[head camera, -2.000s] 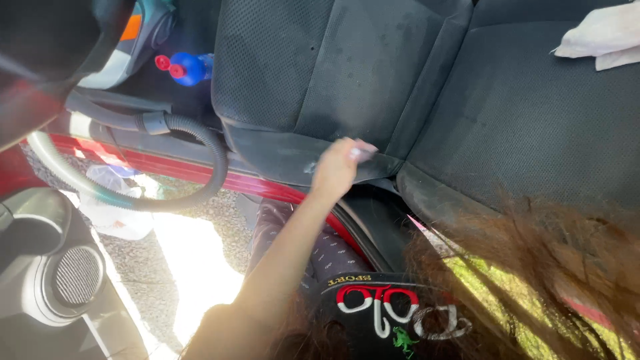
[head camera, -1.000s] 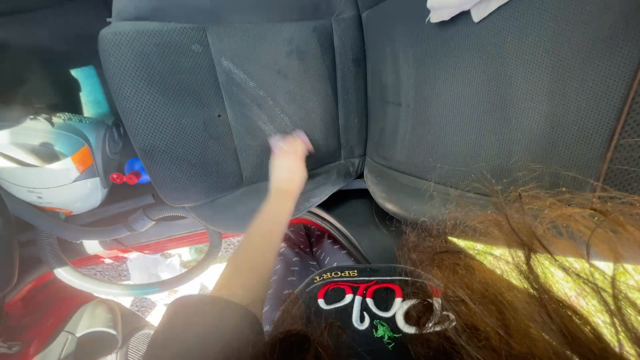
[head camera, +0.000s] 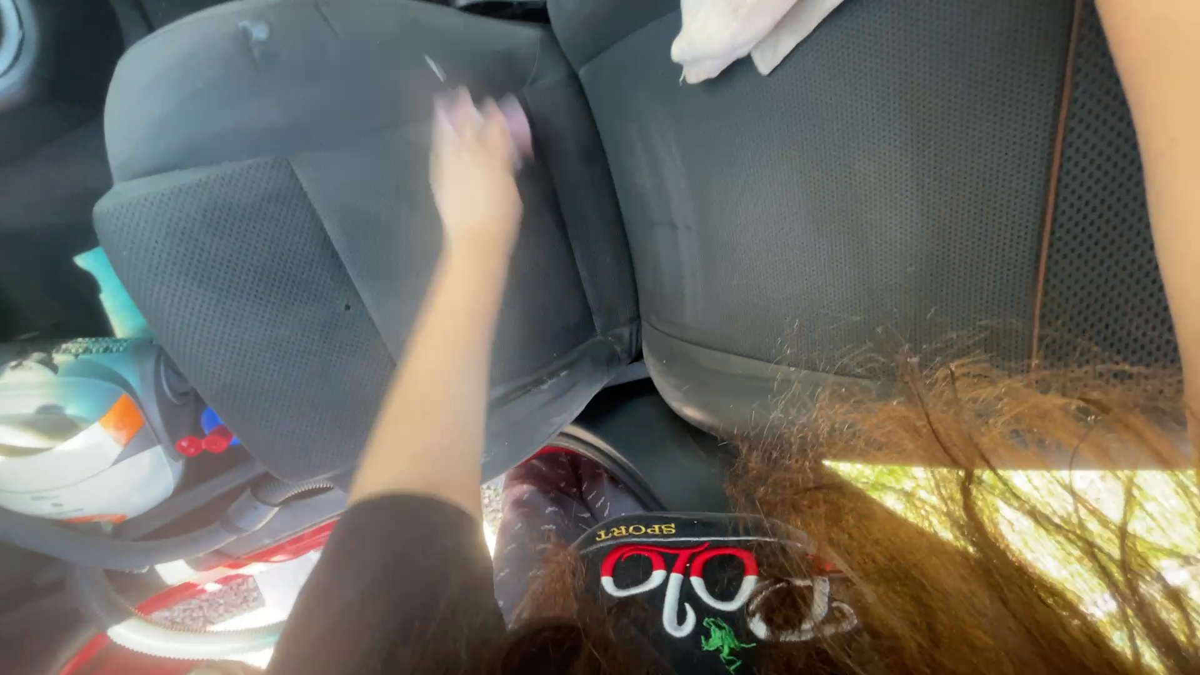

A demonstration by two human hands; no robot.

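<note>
My left hand [head camera: 478, 173] reaches onto the dark grey fabric cushion [head camera: 253, 272] of a car seat. It is blurred, with its fingers closed around a small pinkish-purple thing [head camera: 516, 129] whose kind cannot be told. Just beyond the fingertips lies a short white streak [head camera: 434, 68], and a whitish wet-looking spot [head camera: 253, 33] marks the cushion's far edge. A crumpled white cloth [head camera: 722, 37] rests on the seat's backrest [head camera: 825, 206], at the top. My right forearm runs up the right edge of the view; the hand itself is out of frame.
At the left are a white and grey vacuum cleaner [head camera: 94, 478] with an orange part, its grey hose [head camera: 197, 544] and a blue bottle with red on its top [head camera: 208, 439]. A red door sill [head camera: 300, 544] borders the cushion. Long hair hangs across the lower right.
My left hand has moved from the cushion's near part to its far part, close to the backrest. My right forearm has come into view. The view has shifted over the seat.
</note>
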